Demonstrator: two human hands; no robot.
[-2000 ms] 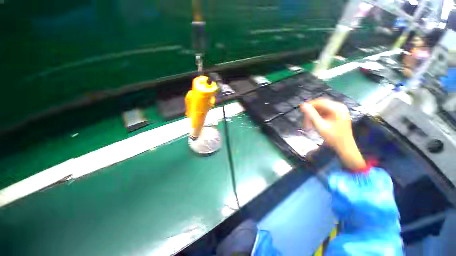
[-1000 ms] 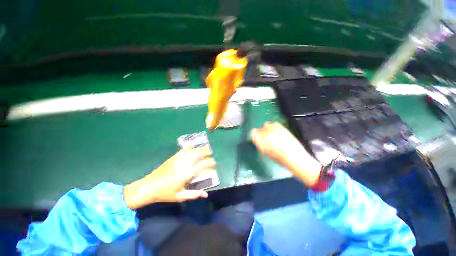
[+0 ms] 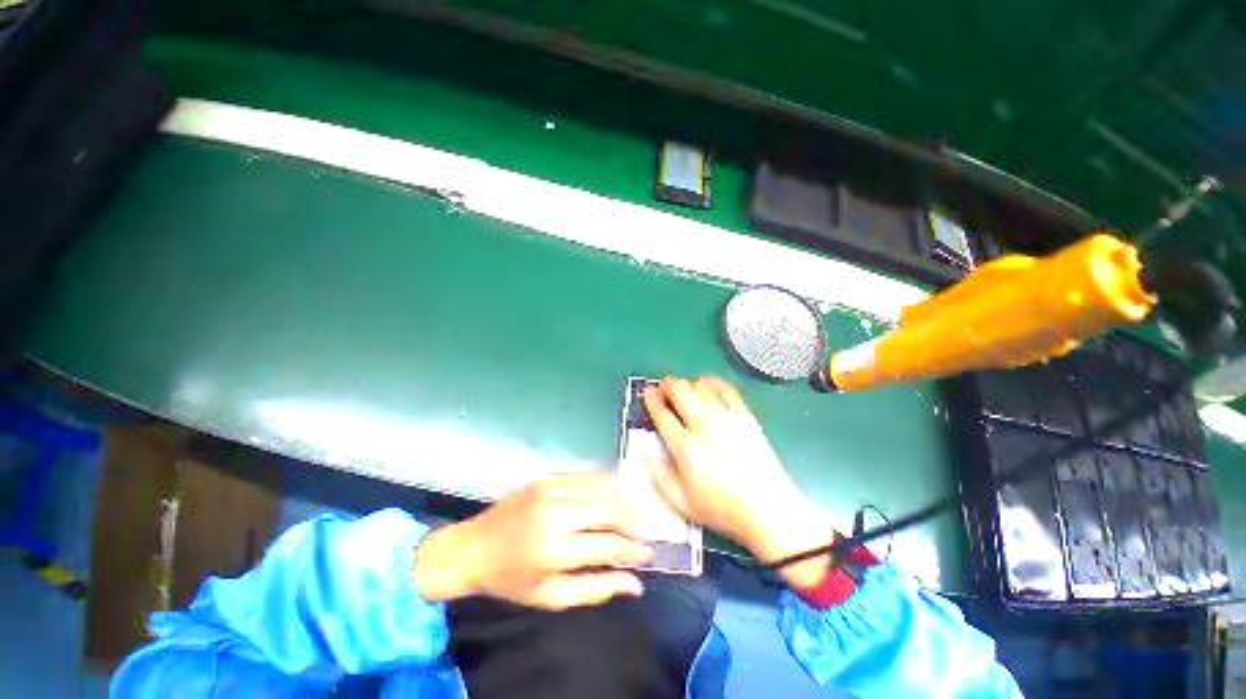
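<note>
A phone body [image 3: 661, 471] lies on the green bench at its front edge, dark at the top end with a white middle. My left hand [image 3: 547, 539] holds its left side and lower part. My right hand [image 3: 717, 458] is on its upper right part, fingertips at the dark top end; whether it grips anything is hidden. The yellow-orange electric screwdriver [image 3: 991, 317] hangs tilted at the right, its dark tip beside the round speckled screw dish [image 3: 775, 332]. No hand is on the screwdriver.
A glossy black compartment tray [image 3: 1093, 512] with black covers is at the right. The black screwdriver cord [image 3: 943, 505] crosses toward my right wrist. Beyond the white strip [image 3: 547, 212] are a phone [image 3: 683, 174] and a long black tray [image 3: 836, 212] on the conveyor.
The view has turned. My right hand has moved from beside the phone body onto its upper part. My left hand is still at the phone body. The screwdriver now appears farther right and more tilted.
</note>
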